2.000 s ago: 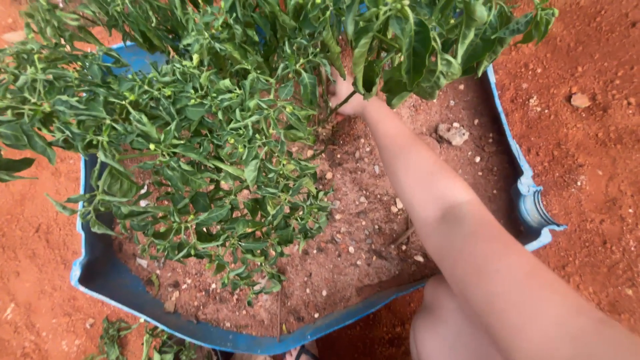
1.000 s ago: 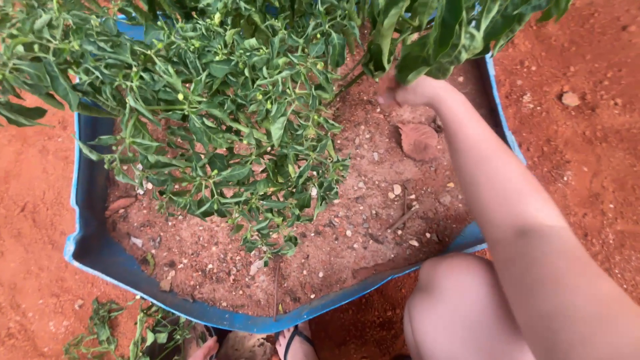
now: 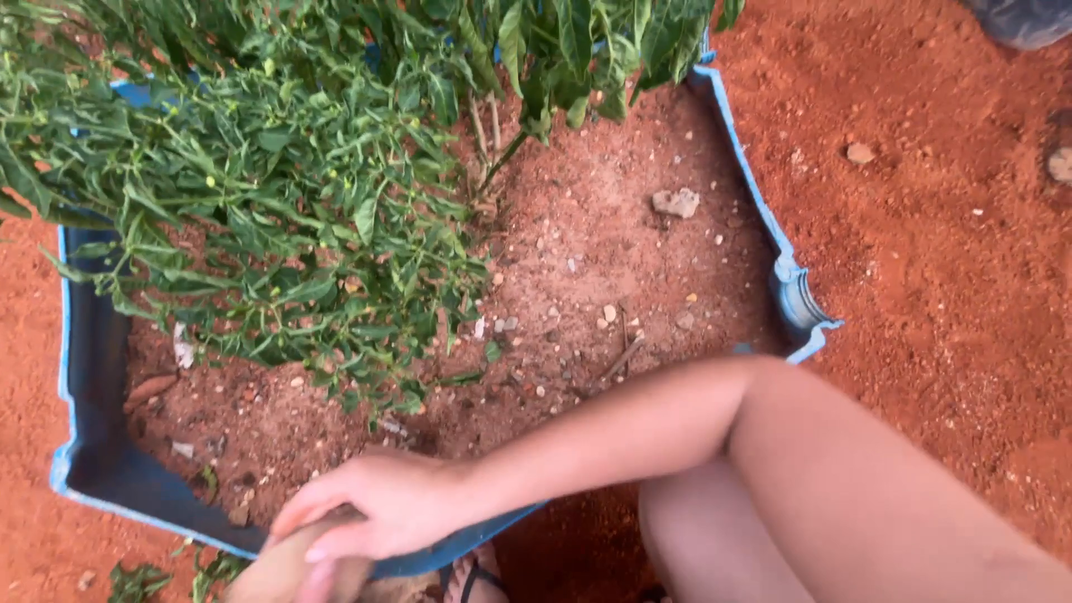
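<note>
My right hand (image 3: 377,502) is low in the view, over the near wall of a broken-edged blue plastic container (image 3: 159,526). Its fingers curve over a blurred tan shape (image 3: 289,561), which may be my left hand; whether anything is held between them cannot be told. Reddish soil (image 3: 586,251) fills the container. Green pepper plants (image 3: 276,209) with curled, drooping leaves spread over its left and far parts, and their stems (image 3: 494,155) rise from the soil near the middle.
A pale stone (image 3: 677,203) and small pebbles lie on the soil. My bent leg (image 3: 703,536) and a sandalled foot (image 3: 479,578) are close to the near wall. Picked leafy sprigs (image 3: 138,582) lie on the red ground at the lower left. A dark object (image 3: 1026,18) is at the top right.
My right hand has come away from the plant stems at the far side, towards me and to the left, down to the near wall. The tan shape beside it has come into view.
</note>
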